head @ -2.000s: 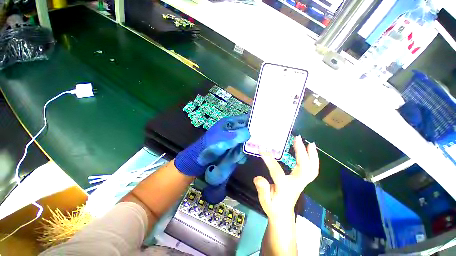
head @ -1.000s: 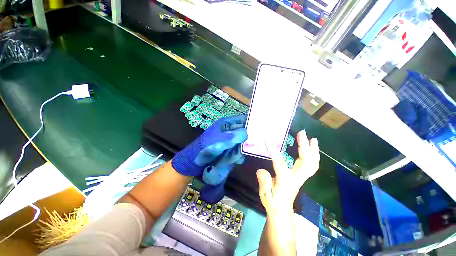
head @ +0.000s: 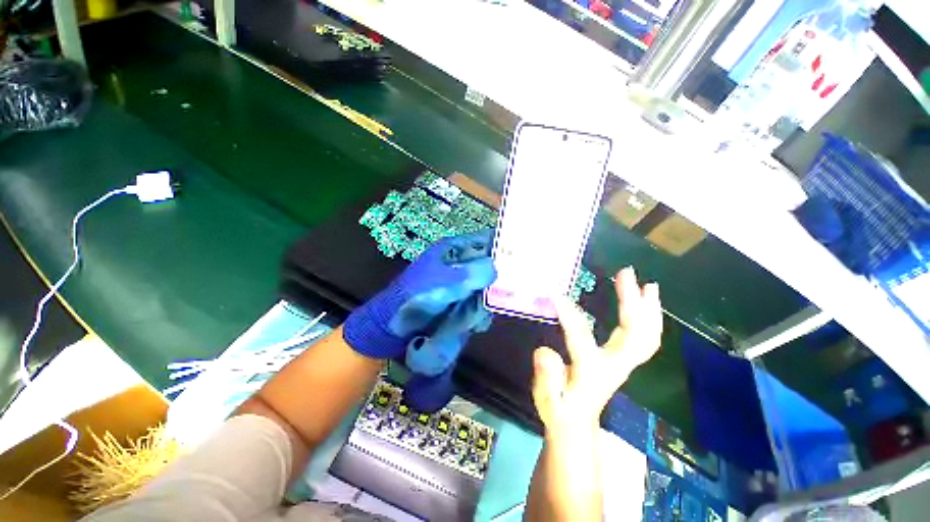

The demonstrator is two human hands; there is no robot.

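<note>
My left hand (head: pixel 423 296), in a blue knit glove, holds an upright smartphone (head: pixel 549 219) with a bright, washed-out screen. An empty blue glove (head: pixel 433 372) hangs below, also in my left hand. My right hand (head: pixel 602 352) is bare, fingers spread, its index fingertip at the phone's lower edge. Below, a PCB panel (head: pixel 433 426) with yellow parts lies on a dark grey block (head: pixel 403 474). Green boards (head: pixel 418 219) lie on a black stack (head: pixel 331 265) behind my left hand.
White strips (head: pixel 245 362) lie on the pale blue sheet at left. A carton with yellowish strips (head: pixel 122 464) is at lower left. A white charger (head: pixel 155 187) with cable lies on the green mat. A white shelf (head: pixel 632 133) crosses above. Blue crate (head: pixel 806 418) at right.
My right index finger has come off the screen to the phone's lower edge. The phone and both hands shift slightly left in view, along with the whole scene.
</note>
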